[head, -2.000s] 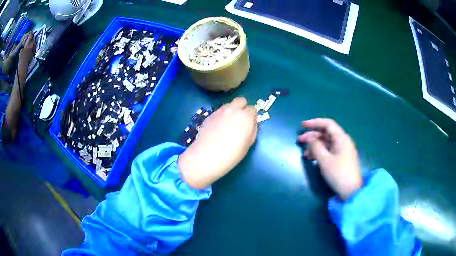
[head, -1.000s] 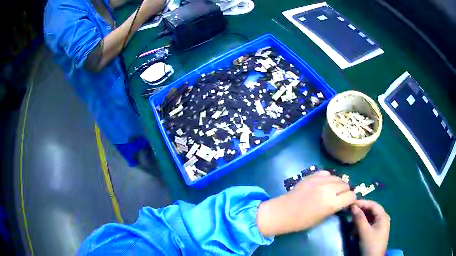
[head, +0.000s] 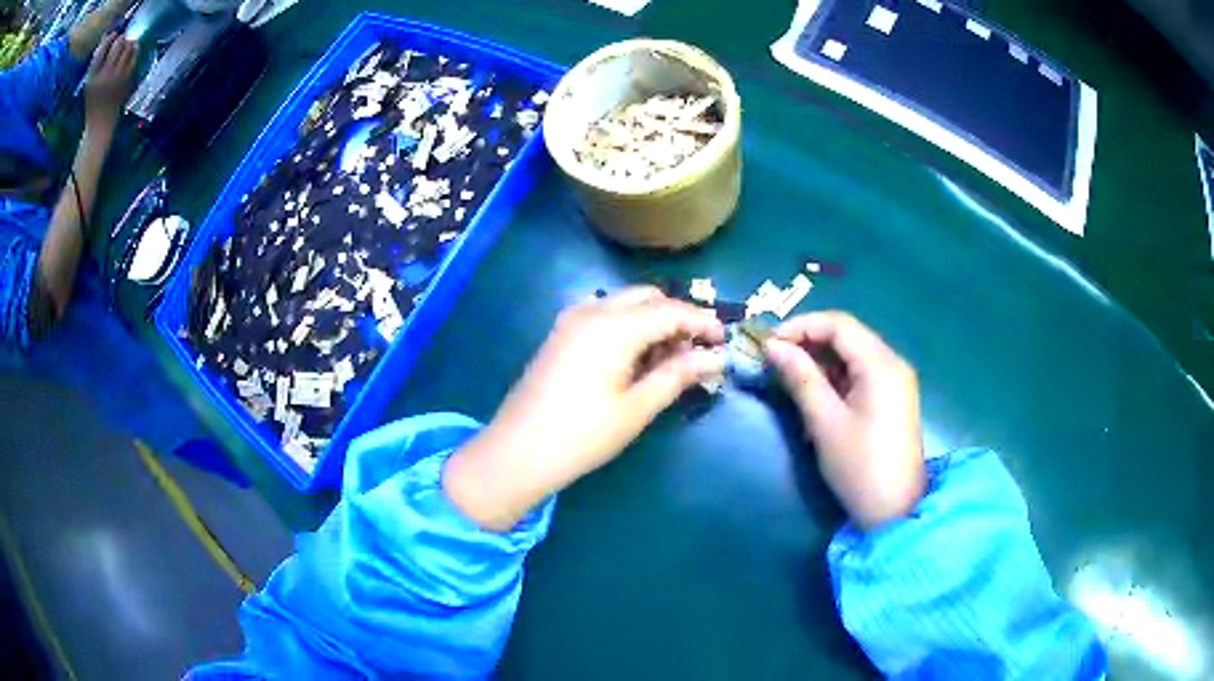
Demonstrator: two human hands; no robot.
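Observation:
My left hand [head: 599,379] and my right hand [head: 859,406] are close together over the table, fingertips nearly meeting. Between them is a small pale tan piece, perhaps a release liner [head: 750,342], pinched at my right fingertips. My left thumb and forefinger close at its other side; a small dark part seems to be at their tips, but it is blurred. Just beyond the hands lies a loose pile of small black and cream parts [head: 776,297], partly hidden by my left hand.
A blue parts bin [head: 349,436] full of black and cream pieces stands at the left. A yellowish tub [head: 652,213] of pale slips stands beyond the hands. A dark panel [head: 952,87] on white sheet lies at upper right. Another person's arm [head: 83,200] shows at far left.
Since the oldest frame, my right hand has moved left to meet my left hand, and a pale piece now shows between them. The view swung left and back.

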